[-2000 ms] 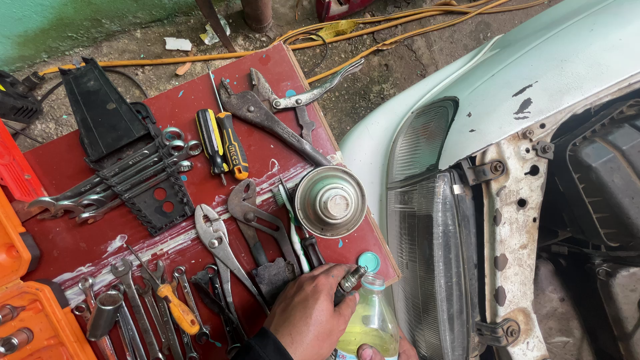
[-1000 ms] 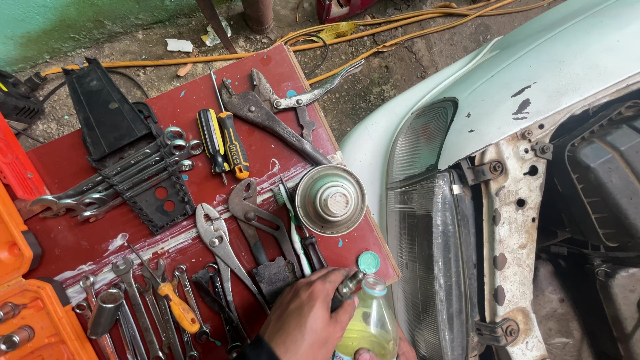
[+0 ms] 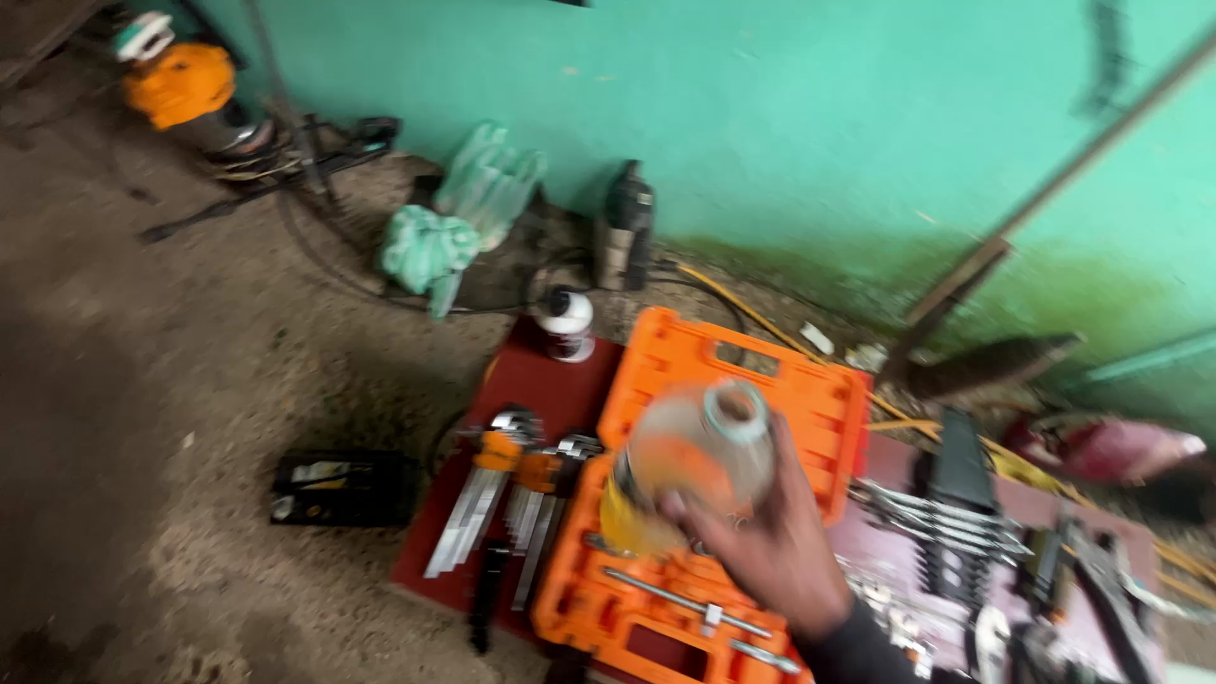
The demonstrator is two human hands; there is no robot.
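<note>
My right hand (image 3: 784, 546) reaches in from the lower right, gripping a clear bottle (image 3: 703, 456) with yellow liquid in its lower part. The bottle is tilted, its mouth uncapped, and both it and the hand are blurred. Its body is over the open orange socket-set case (image 3: 646, 370). My left hand is out of view. Left of the case, hex key sets (image 3: 475, 508) lie on the dark red table (image 3: 427, 560). A white bottle with a black cap (image 3: 567, 326) stands near the table's far edge. Combination wrenches (image 3: 940, 518) lie in a black rack to the right.
Pliers (image 3: 1107, 598) and other hand tools are spread at the right. A black tray-like item (image 3: 342, 487) lies on the floor at the left. Green plastic bags (image 3: 432, 249), a dark bottle (image 3: 625, 228) and a yellow cable (image 3: 750, 313) lie or stand near the green wall (image 3: 807, 114).
The view has swung left, away from the car. The bottle, earlier beside the round metal can, is now over the orange case in my right hand. My left hand has left the view.
</note>
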